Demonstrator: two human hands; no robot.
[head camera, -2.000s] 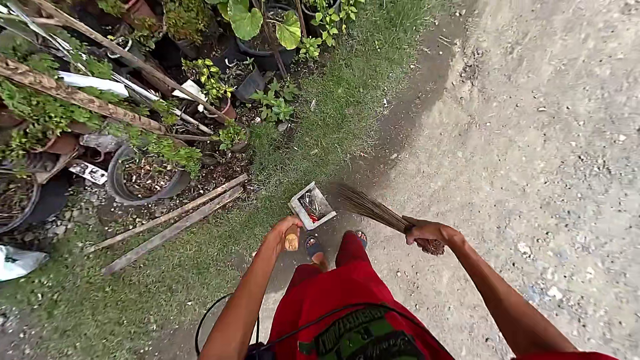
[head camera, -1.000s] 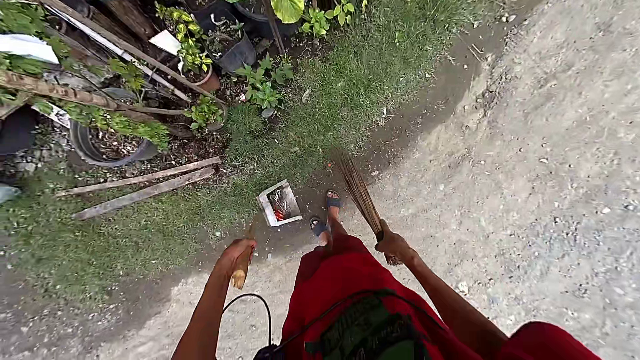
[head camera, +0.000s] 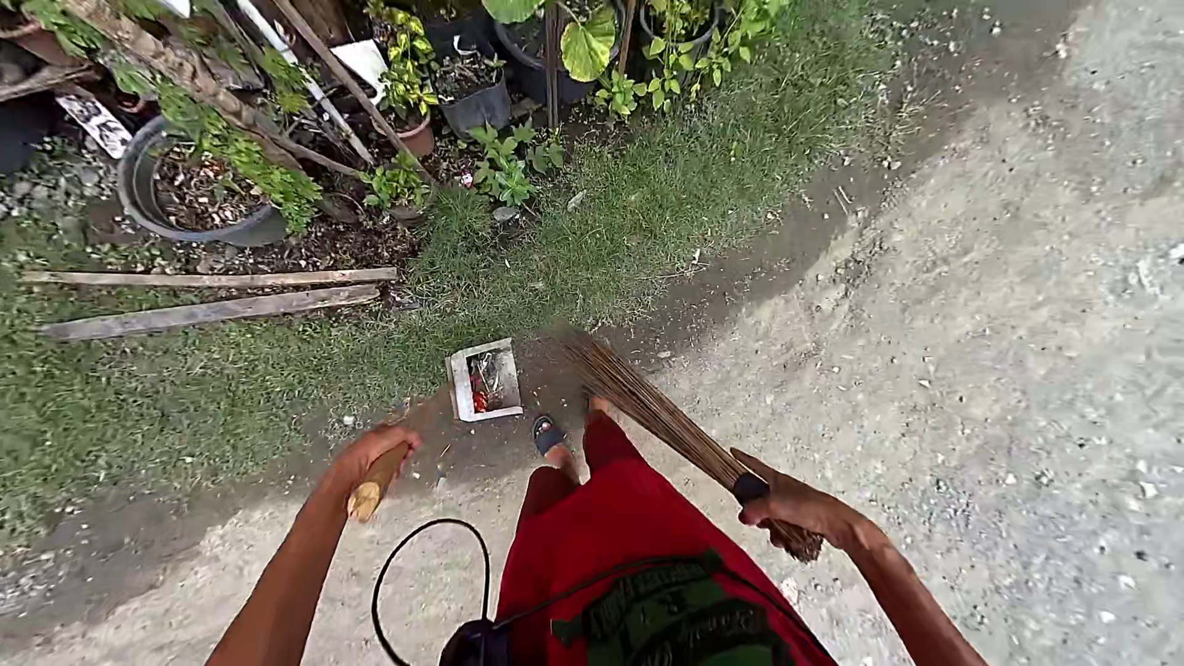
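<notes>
My left hand (head camera: 375, 458) is closed around a wooden handle (head camera: 370, 495), whose cut end points back toward me. Beyond it a white box-like dustpan (head camera: 458, 384) rests on the ground at the grass edge, with red bits and dry litter inside; how the handle joins it is blurred. My right hand (head camera: 800, 504) grips a stick broom (head camera: 661, 407) near its dark binding. The broom's bristles reach forward and left, their blurred tips a little right of the dustpan, over bare soil.
Two wooden slats (head camera: 222, 310) lie on the grass at left. Behind them stand a large black plant pot (head camera: 153, 208) and several potted plants. Pale gravelly ground (head camera: 971, 370) spreads on the right. My sandaled foot (head camera: 548, 433) is just behind the dustpan. A black cable (head camera: 430, 527) loops near my waist.
The broom, upright in view a second ago, now slants more, with my right hand farther out to the right. Both hands still hold their tools.
</notes>
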